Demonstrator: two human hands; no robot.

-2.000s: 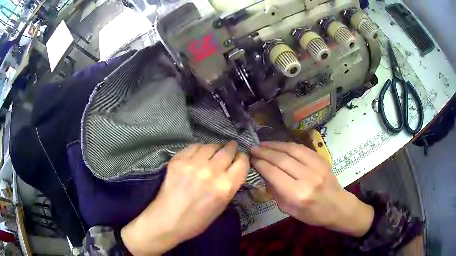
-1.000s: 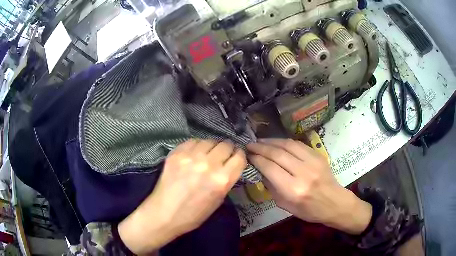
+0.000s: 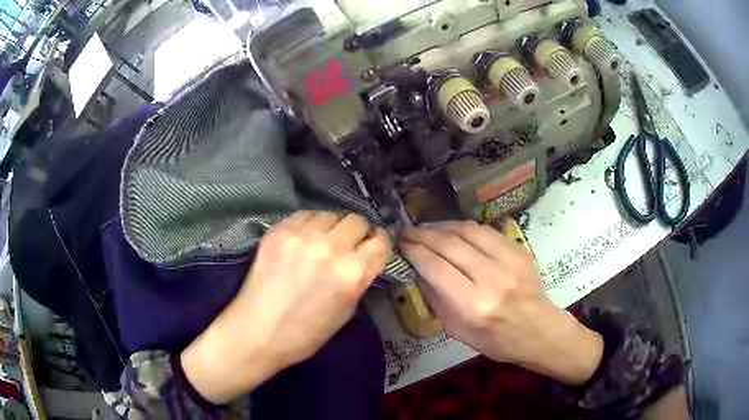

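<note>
The grey striped piece (image 3: 209, 176) lies with its curved, pale overlocked edge on the dark navy garment (image 3: 176, 308), left of the needle area. The overlock machine (image 3: 345, 41) stands behind it, and the cloth runs under its presser foot area (image 3: 382, 193). My left hand (image 3: 308, 283) presses and pinches the striped cloth just in front of the foot. My right hand (image 3: 484, 287) pinches the cloth edge right beside it, fingertips near the foot. The fingertips partly hide the cloth edge.
Black-handled scissors (image 3: 653, 176) lie on the white machine table (image 3: 575, 246), right of the machine. Cream tension knobs (image 3: 464, 107) line the machine front. A yellow part (image 3: 413, 312) shows below the hands. Dark scraps lie on the table. White tabletops show at the upper left.
The striped cloth and both hands have shifted slightly left and up. Less cloth hangs below the fingertips, and more of the yellow part shows. Both hands keep their grip.
</note>
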